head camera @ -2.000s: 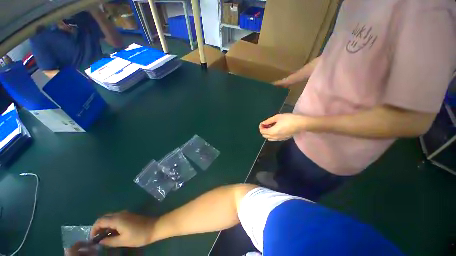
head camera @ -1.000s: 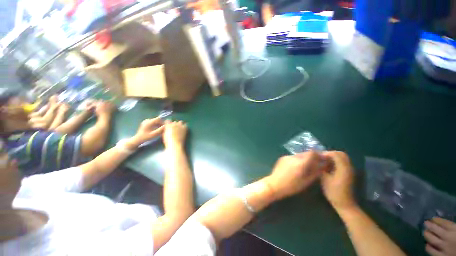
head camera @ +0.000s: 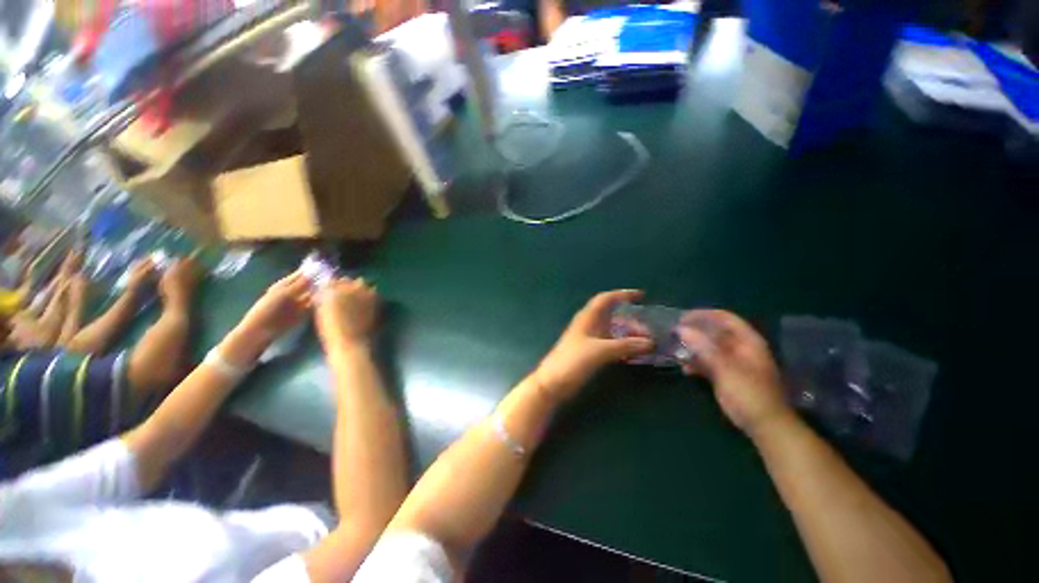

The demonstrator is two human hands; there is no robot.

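A clear zip bag (head camera: 657,333) is held flat between my two hands, a little above the green tabletop. My left hand (head camera: 595,342) grips its left end, with a pale bracelet on the wrist. My right hand (head camera: 735,367) grips its right end with thumb and fingers. Small shiny bits show in the bag but are too blurred to identify. More clear bags (head camera: 896,393) lie overlapping on the table to the right of my right hand, with small dark and shiny bits in them.
A person's hands (head camera: 345,310) hold a small bag at my left, with another person beyond. A brown cardboard box (head camera: 268,200) stands behind them. A white cable (head camera: 575,212) curls ahead. A blue carton (head camera: 837,80) and booklet stacks (head camera: 646,48) are at the far side.
The bag on the table is now lifted and stretched between my hands, which have moved apart. The other hand at the lower right has left the view, and fewer bags lie at the right.
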